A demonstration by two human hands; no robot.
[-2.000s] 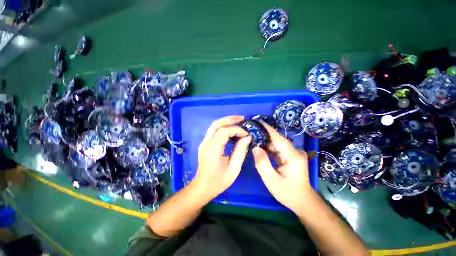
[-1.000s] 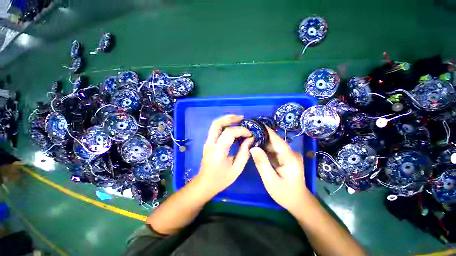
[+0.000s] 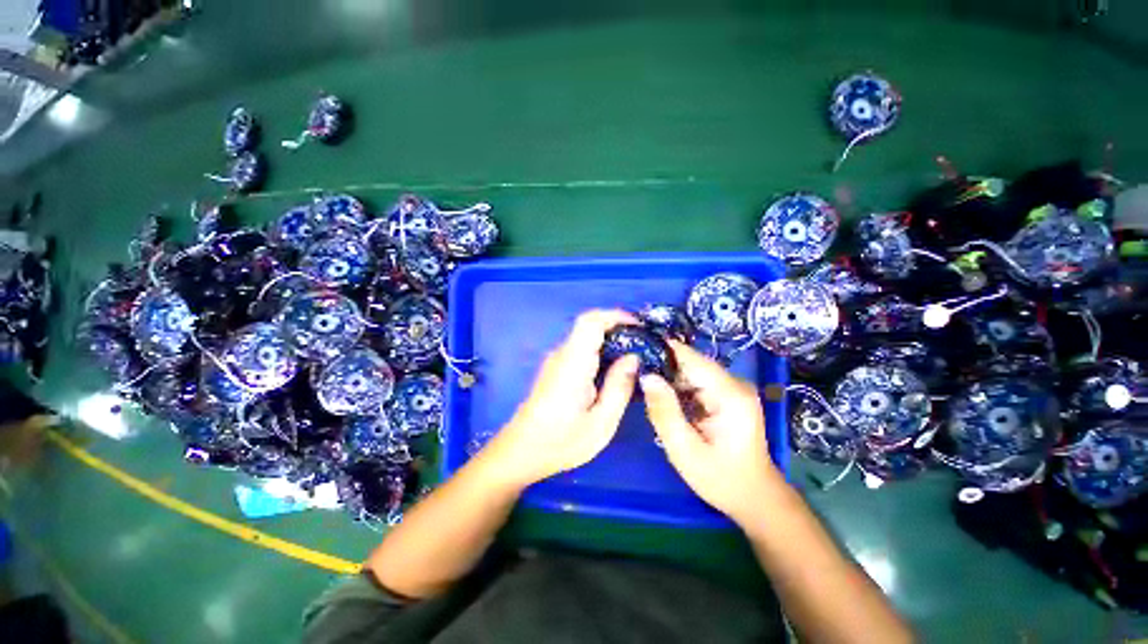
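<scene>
A dark round motor unit [image 3: 636, 349] is held above the blue tray [image 3: 567, 488]. My left hand [image 3: 582, 400] grips its left side, and my right hand [image 3: 709, 421] grips its right side. The fingers and thumbs of both hands cover much of it. Another disc [image 3: 723, 306] lies at the tray's upper right corner, and a silvery disc [image 3: 793, 316] overlaps the tray's right rim. Small bits too small to name lie on the tray floor.
A heap of discs [image 3: 322, 323] with white leads lies left of the tray. Another heap [image 3: 883, 401] lies on the right, with dark units and red and green wires. A single disc [image 3: 864, 108] lies at the upper right. A light blue wrap [image 3: 270, 498] lies lower left.
The held unit has tilted and shows less of its face, with my fingers closer around it. The single upper disc has shifted right in view, and the left heap also sits further right.
</scene>
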